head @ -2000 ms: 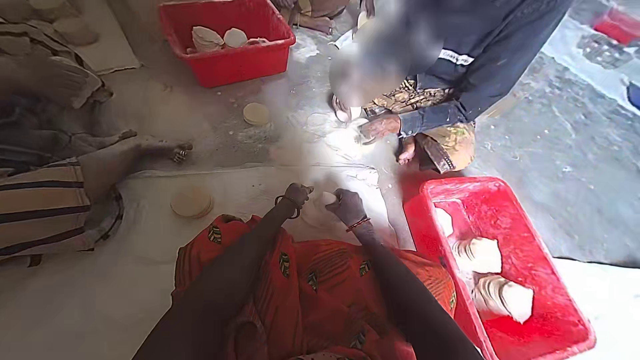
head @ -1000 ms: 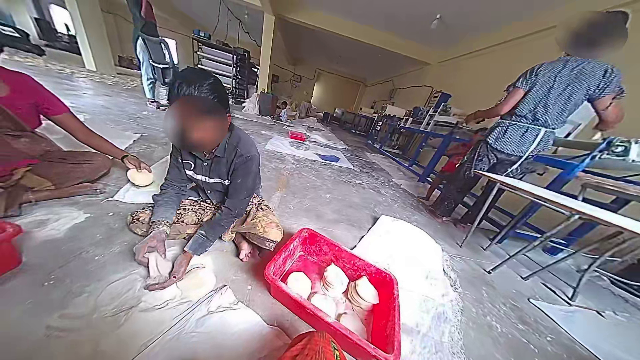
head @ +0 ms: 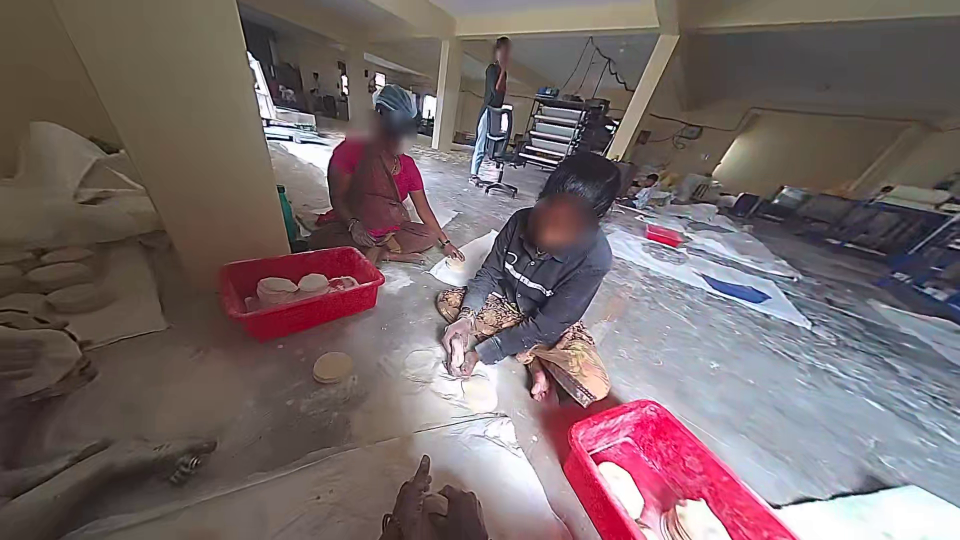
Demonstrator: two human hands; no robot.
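Observation:
My left hand (head: 409, 501) is low in the view, its index finger pointing forward over a pale cloth sheet (head: 360, 480). Close beside it, my right hand (head: 460, 514) has bent fingers. Whether a small thing lies between them cannot be told. To the right, a red plastic tub (head: 675, 442) holds stacks of thin, pale round discs (head: 694, 521). Beyond the cloth, a seated co-worker's hands (head: 460, 352) grip a pale stack above more discs (head: 477, 391) on the floor. One round disc (head: 333, 367) lies apart to the left.
Another red tub (head: 300, 322) with disc stacks stands at left, before a second seated person (head: 382, 180). Round stacks (head: 60, 274) lie on a sheet by a pillar (head: 180, 135). Someone's bare foot (head: 180, 454) reaches in at lower left. Farther back are a standing person and an office chair (head: 501, 150).
The view has swung up and then left. Two seconds ago both my hands were over the cloth at a small pale thing; one second ago they were out of view. Now they are close together.

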